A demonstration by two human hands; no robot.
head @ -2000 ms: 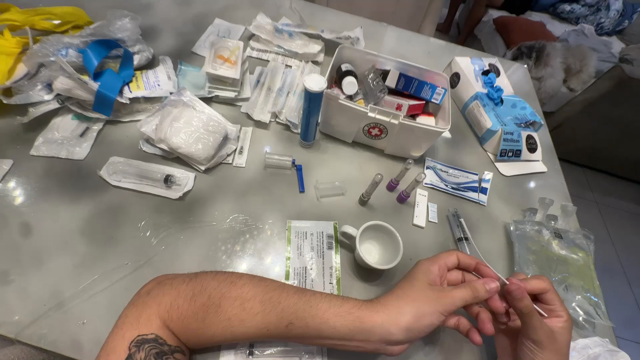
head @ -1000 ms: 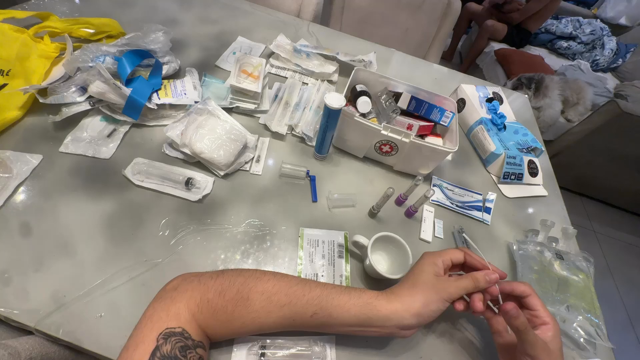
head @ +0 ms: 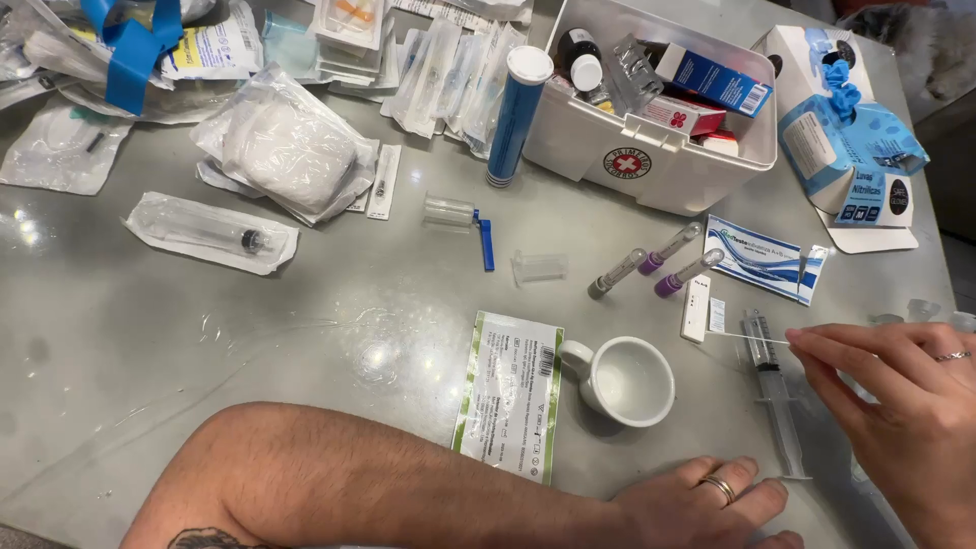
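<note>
My right hand (head: 900,404) pinches the end of a thin white swab stick (head: 751,337) between thumb and fingertips. The stick's far tip points left, near the lower end of a white test cassette (head: 695,309) and a small white packet (head: 717,314). Beneath the stick lies a plastic syringe (head: 774,393). My left hand (head: 705,496) rests low on the table, palm down, fingers loosely bent, with no object visible in it. A white ceramic cup (head: 629,381) stands above it, beside a green-edged foil pouch (head: 509,396). Capped sample tubes (head: 671,248) lie above the cup.
A white first-aid box (head: 648,156) holds medicine packs. Right of it stands a nitrile glove box (head: 854,145). A blue tube container (head: 518,114), a clear tube holder (head: 450,212), a wrapped syringe (head: 210,232) and wrapped gauze (head: 286,152) are farther left and back.
My hands, together around the thin stick before, are now apart. My left hand has let go and lies lower on the table; my right hand holds the stick out to the left. The view has moved closer.
</note>
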